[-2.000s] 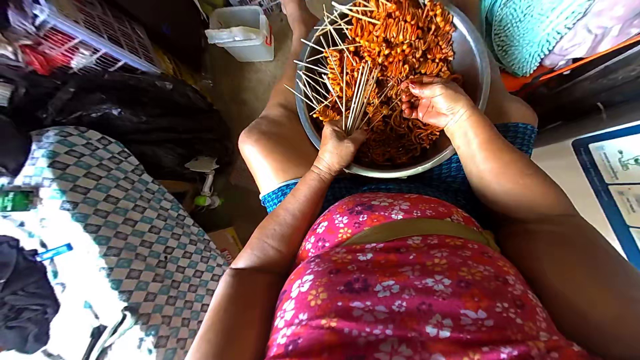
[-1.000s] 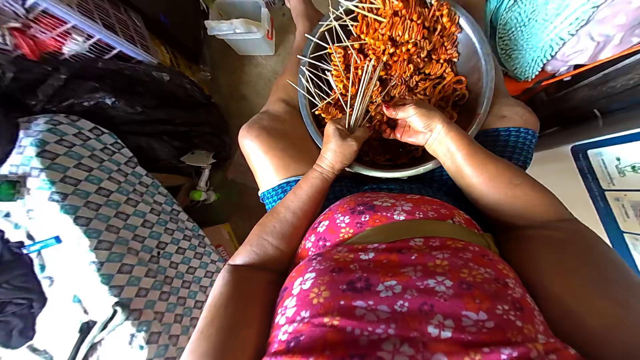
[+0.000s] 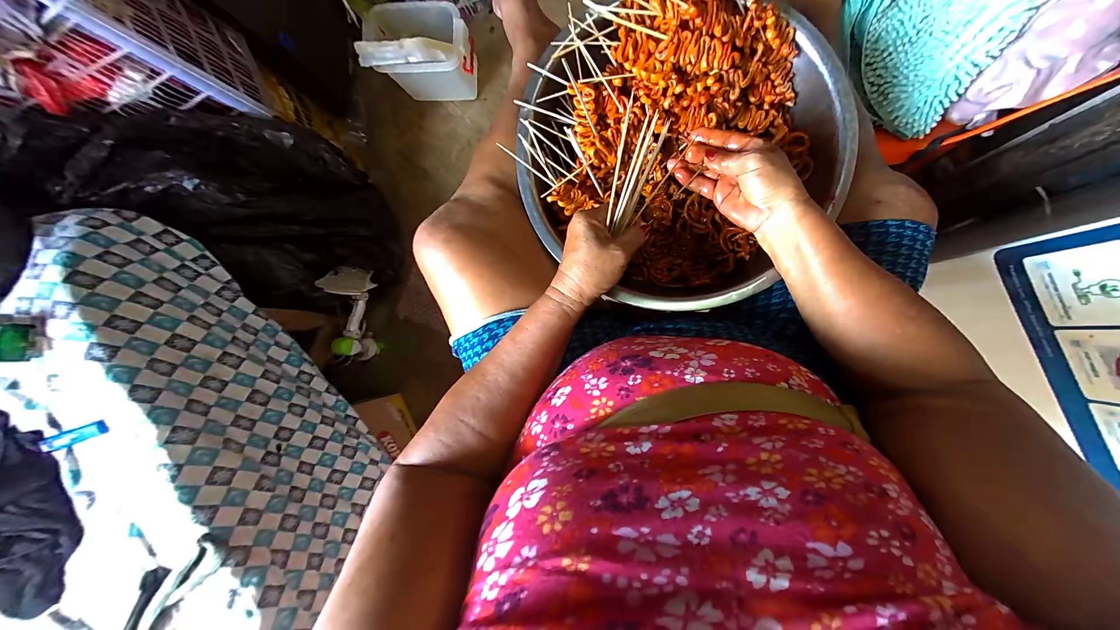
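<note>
A wide metal bowl (image 3: 842, 131) rests between my thighs, heaped with orange-red coiled food pieces (image 3: 700, 70), many threaded on thin wooden skewers (image 3: 547, 144) that point out to the left. My left hand (image 3: 599, 254) is closed around a bundle of bare wooden sticks (image 3: 637, 175) over the bowl's near left side. To its right, my right hand (image 3: 744, 175) hovers above loose dark red pieces (image 3: 691, 249), fingers curled and stained red. Something thin seems to lie at its fingertips, but whether it is held there is not clear.
A clear plastic container (image 3: 437, 66) stands on the floor beyond my knee. Black plastic bags (image 3: 210, 184) and a lilac plastic basket (image 3: 166, 57) lie at left, above a checkered cushioned surface (image 3: 262, 385). At upper right is a turquoise chenille cloth (image 3: 936, 52).
My right hand went from the bowl's right part in to beside my left hand, and is now a little apart from it, fingers more spread. My left hand has kept hold of the sticks.
</note>
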